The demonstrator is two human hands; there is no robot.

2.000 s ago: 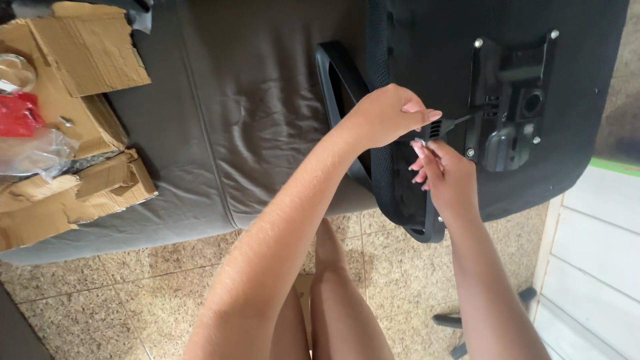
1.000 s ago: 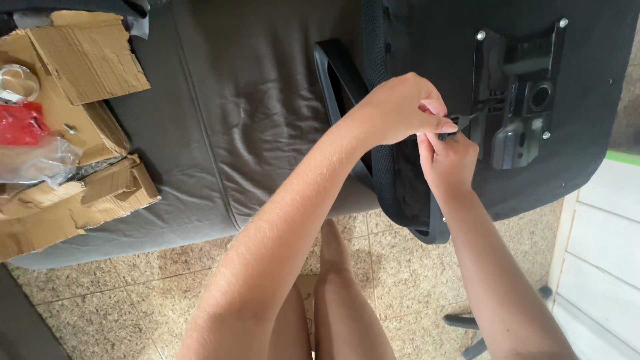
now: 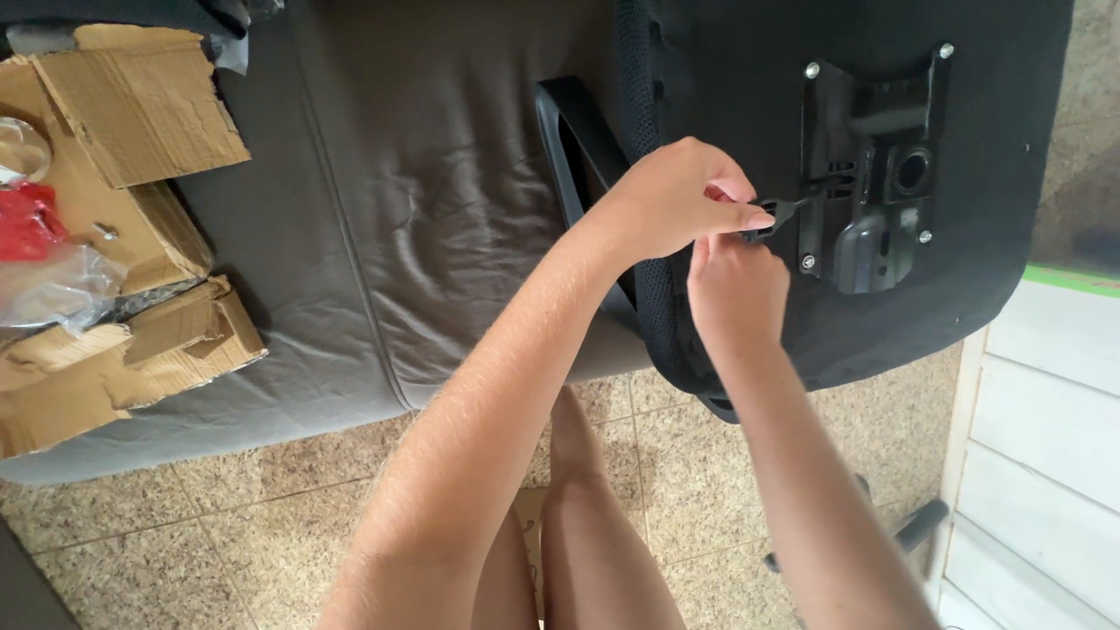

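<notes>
An office chair seat (image 3: pixel 945 315) lies with its black underside up, a black metal mounting plate (image 3: pixel 875 175) fixed to it by silver bolts. Left of the plate, my left hand (image 3: pixel 691 201) grips a small black slotted plastic part (image 3: pixel 761 223) between thumb and fingers. That part tapers toward the plate, and a thin dark piece runs from its tip to the plate's edge. My right hand (image 3: pixel 739 289) is closed just below, its fingertips against the same part and partly hidden by my left hand. A black looped armrest (image 3: pixel 560 149) stands beside the seat's mesh edge.
The seat rests on a grey sofa (image 3: pixel 455 219). At far left lies a torn cardboard box (image 3: pixel 149 105) with a red packet (image 3: pixel 31 219), clear plastic bags (image 3: pixel 66 284), a roll of clear tape (image 3: pixel 22 153) and a bolt (image 3: pixel 105 231). White boards (image 3: pixel 1050 394) stand at right; black chair legs (image 3: pixel 919 525) are on the tiled floor.
My right hand, with fingers spread two seconds ago, has moved up and closed against the small black part beside my left hand. My left hand stays nearly in place.
</notes>
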